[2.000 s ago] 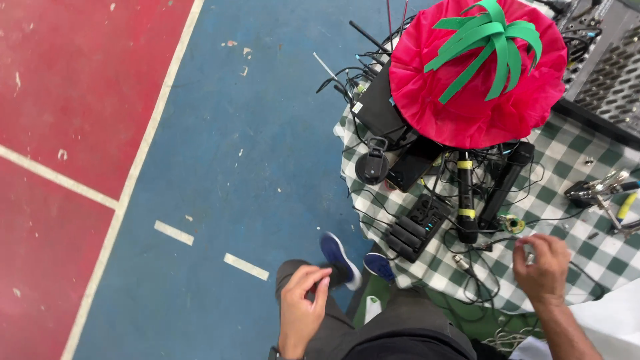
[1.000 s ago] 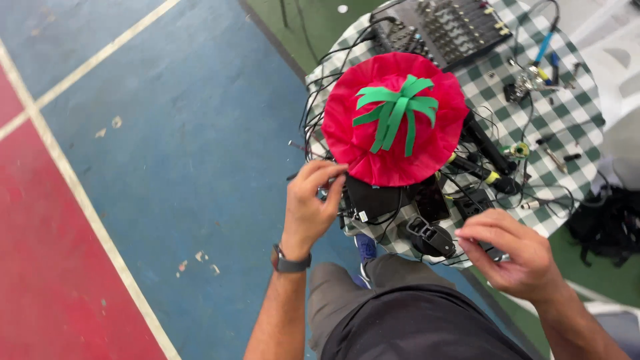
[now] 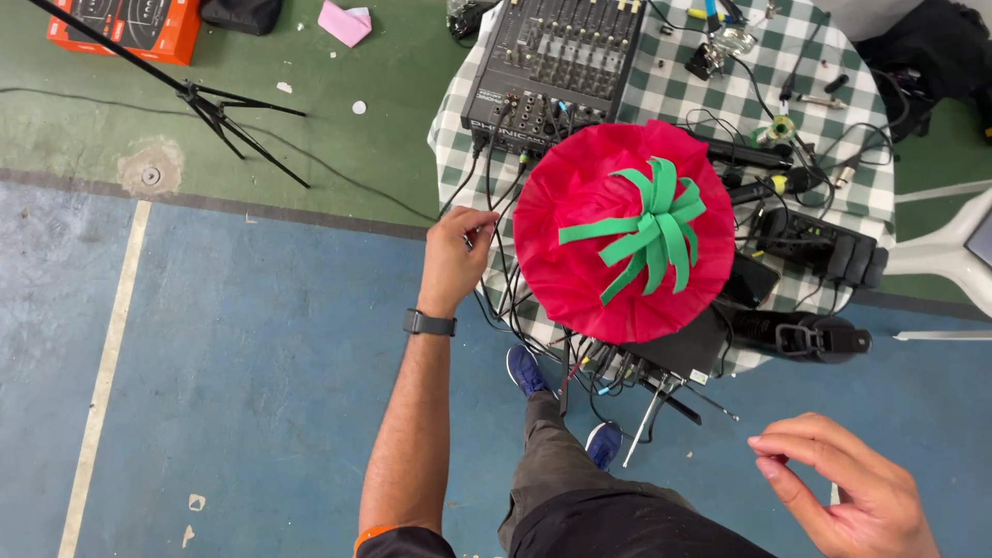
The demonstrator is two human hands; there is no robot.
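A round red ruffled hat-like piece with green strips on top lies over gear on a table with a green-and-white checked cloth. My left hand, with a dark watch on the wrist, is left of the red piece, near black cables at the table's edge. Its thumb and fingertips are curled close; whether they hold something thin cannot be told. My right hand is over the blue floor at the lower right, fingers bent, thumb apart from the palm, holding nothing. A Phonic audio mixer stands behind the red piece.
Microphones, a power strip, a phone and tangled cables share the table. A black tripod stand and an orange box are at the upper left. A white chair stands right. Metal antennas jut over the table's near edge.
The view has turned and shifted strongly around the table. My left hand, beside the red piece's edge one second ago, is now near the cables; my right hand is now away from the table.
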